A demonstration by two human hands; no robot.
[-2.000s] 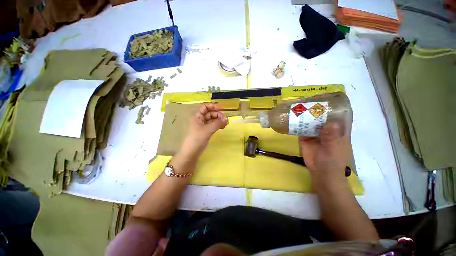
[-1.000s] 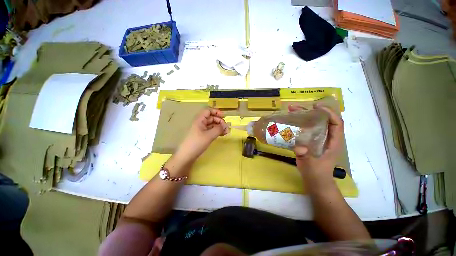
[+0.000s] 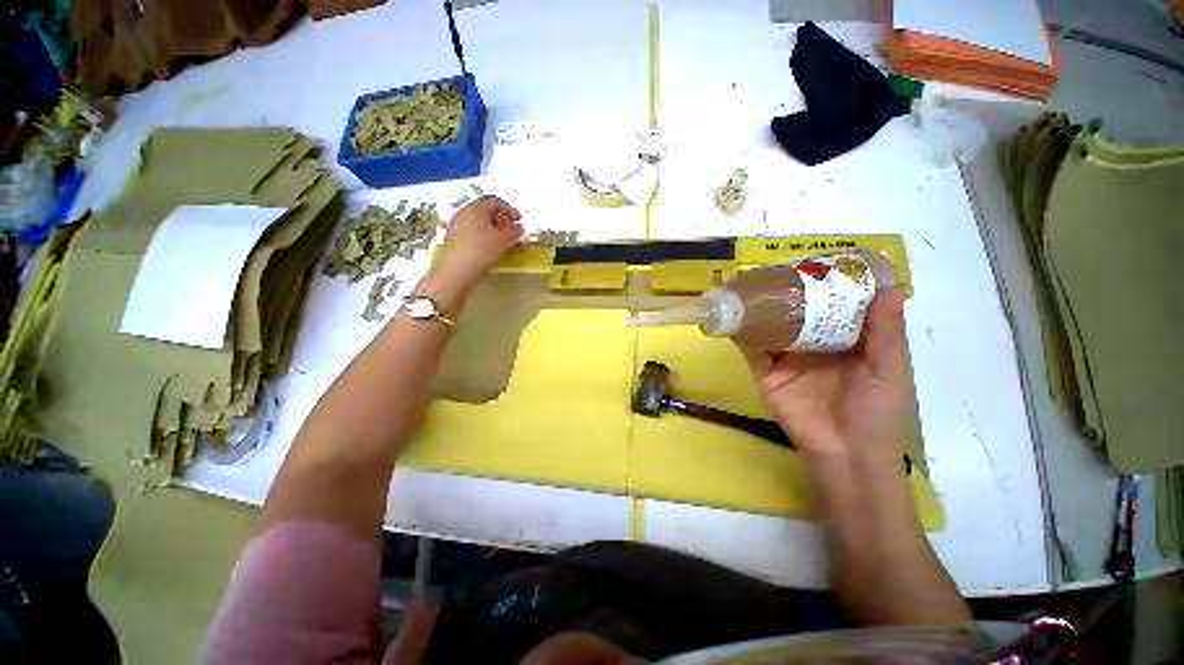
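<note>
The glue bottle is in my right hand, tilted on its side with its clear nozzle pointing left over the panel. My left hand is at the left end of the yellow template, close to small olive tabs; its fingers are bent together, and whether they hold a tab cannot be told. The bag body panel lies yellow side up below the template, with an olive part at its left. The hammer lies on the panel, its handle partly behind my right hand.
Loose tabs lie left of the template, below a blue tray of tabs. Panel stacks stand left and right. A tape ring, black cloth and orange stack lie beyond.
My left hand has moved from beside the nozzle up and left to the template's left end. My right hand still holds the bottle, shifted slightly up and right. Less olive surface shows on the panel's left.
</note>
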